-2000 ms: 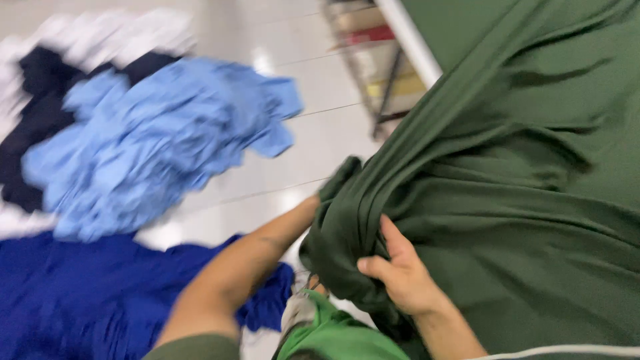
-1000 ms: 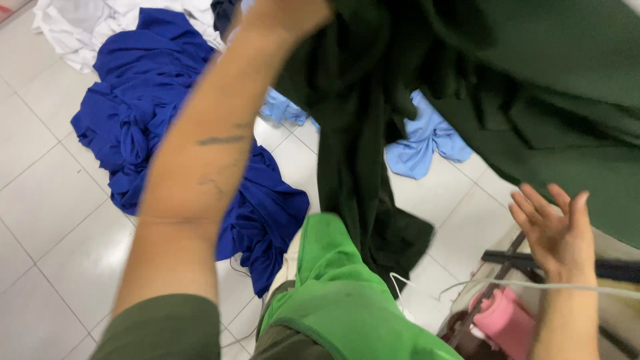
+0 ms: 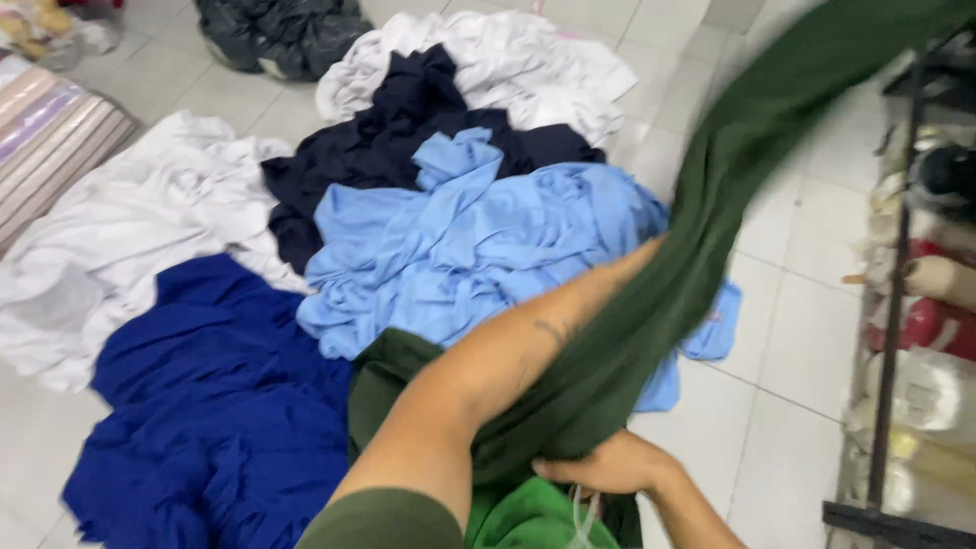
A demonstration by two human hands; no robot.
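Note:
A long swath of dark green fabric [image 3: 686, 252] runs from the upper right corner down to my body, blurred at its upper end. My right hand [image 3: 610, 461] is at its lower part, near my waist, with the thumb against the cloth. My left arm reaches forward across the view, and the left hand is hidden behind the green fabric. Under that arm lies a heap of light blue fabric [image 3: 473, 236]. Royal blue fabric [image 3: 221, 412] is piled at the lower left. Bright green cloth [image 3: 526, 518] shows at my waist.
White fabric [image 3: 130, 221] lies at the left, navy fabric [image 3: 328, 160] and more white fabric [image 3: 526, 61] beyond. A black plastic bag [image 3: 282, 34] stands at the back. Wrapped striped bundles [image 3: 46, 145] are far left. A metal-framed rack [image 3: 888, 343] with rolls is at right.
The green fabric, gathered in both hands two seconds ago, now stretches across the view above the floor piles. My right hand, open and apart from it one second ago, is now at the cloth. The view has swung.

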